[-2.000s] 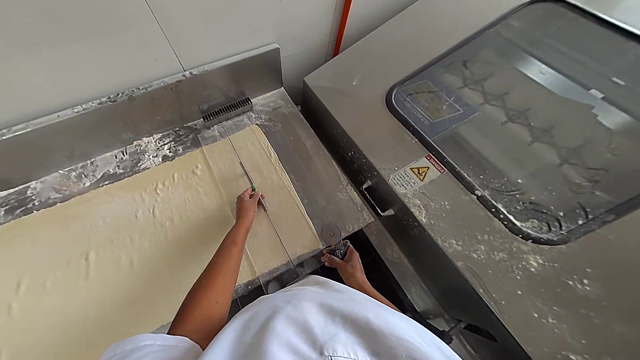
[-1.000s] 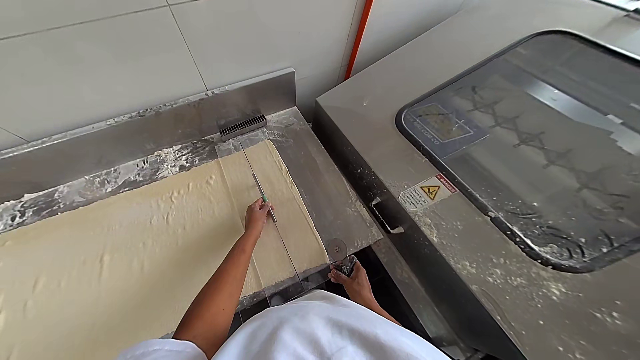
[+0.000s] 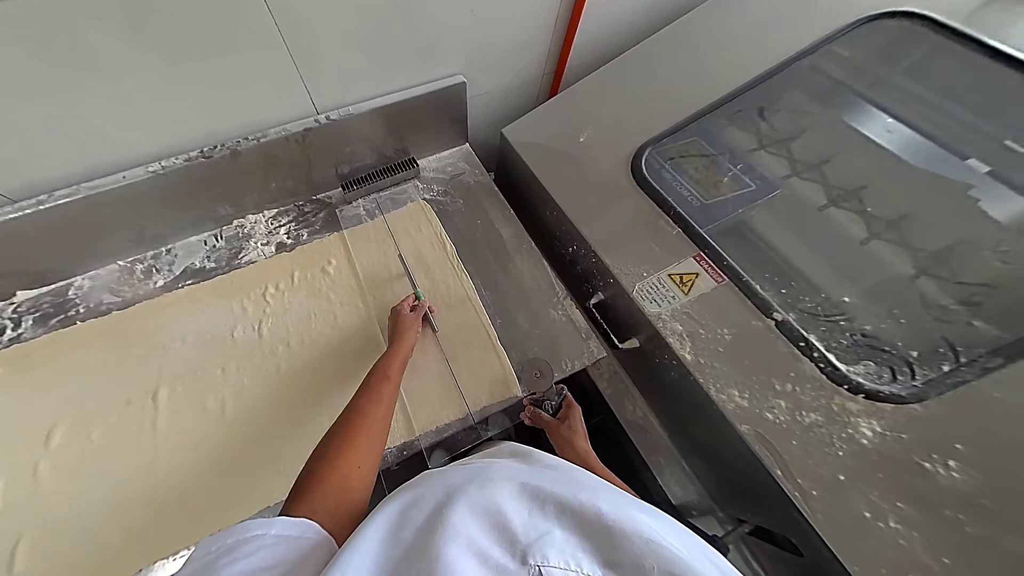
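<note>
A wide sheet of pale dough (image 3: 184,384) lies flat on the steel worktable. Across its right end rests a long clear plastic template (image 3: 376,312), reaching past the near table edge. My left hand (image 3: 408,324) grips the handle (image 3: 418,295) fixed midway along the template, a thin metal bar with a green part. By the near right corner of the dough, my right hand (image 3: 558,412) is shut on a wheel cutter (image 3: 537,374) with a round metal blade, held just off the dough's corner. My palm hides part of the cutter's handle.
A ridged metal block (image 3: 380,178) sits at the template's far end, against the steel backsplash (image 3: 240,176). Loose flour (image 3: 264,236) lies behind the dough. To the right, past a narrow gap, stands a steel machine (image 3: 720,352) with a clear window (image 3: 848,208) and a warning label (image 3: 682,282).
Both hands keep their places, the left on the template's handle and the right on the cutter. The view has shifted slightly.
</note>
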